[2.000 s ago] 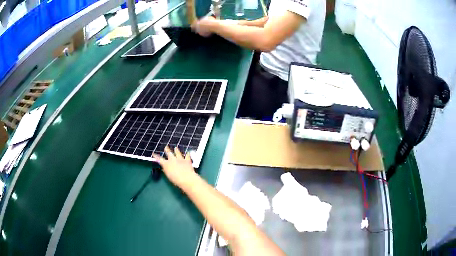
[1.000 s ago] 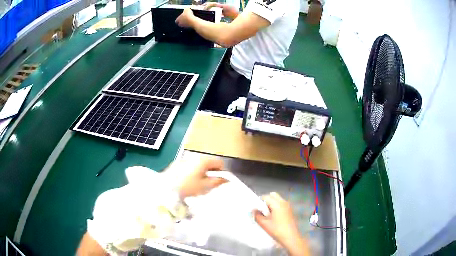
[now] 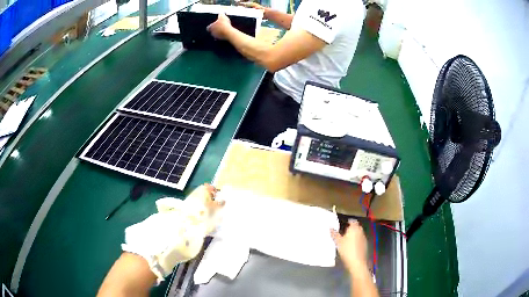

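Note:
A white paper or cloth piece is spread between my hands over the grey test surface and the cardboard edge. My left hand, with a puffy cream cover over the wrist, holds its left end; the fingertips are partly hidden. My right hand is bare and holds its right edge. A second crumpled white piece lies below the first, near my left wrist.
Two solar panels lie face up on the green bench, a black cord beside them. A bench meter stands on cardboard, red and blue leads hanging. A pedestal fan is at right. A co-worker holds a dark panel.
My right hand has left the panel and both hands took hold of the white piece. It has been spread flatter and moved toward the cardboard. The co-worker's panel was raised upright.

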